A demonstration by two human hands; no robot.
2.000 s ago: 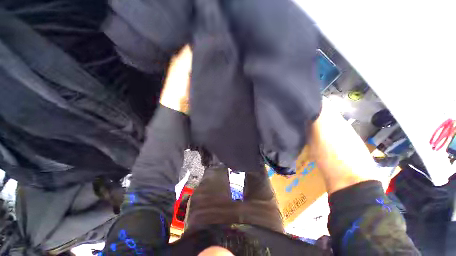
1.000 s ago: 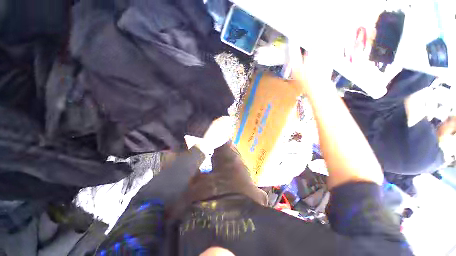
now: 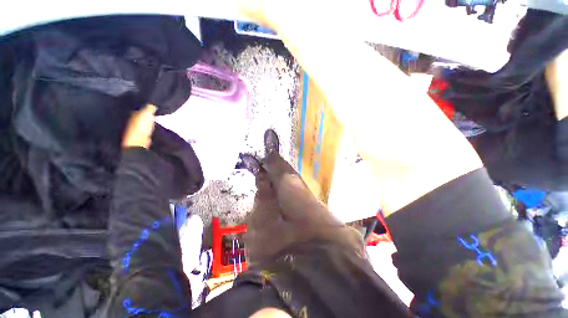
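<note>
Black garments [image 3: 75, 93] lie in a large heap across the left side. My left hand [image 3: 140, 127] is at the heap's right edge; its fingers are partly hidden against the cloth, so its grip is unclear. My right arm reaches up and forward across the view. My right hand [image 3: 255, 11] is at the edge of the white table [image 3: 124, 9], small, blurred and washed out by glare; I cannot make out its fingers or anything in them.
Red-handled scissors [image 3: 396, 7] lie on the white table at the top. A carton [image 3: 319, 146] stands beside my legs. A red stool [image 3: 219, 251] is low, left of my legs. A pink-purple plastic frame [image 3: 233, 90] is below the table. A person's forearm [image 3: 555, 84] shows at the right edge.
The black cloth that hung between my arms is no longer there. My left hand has moved up and left onto the heap. My right hand has moved left along the table edge.
</note>
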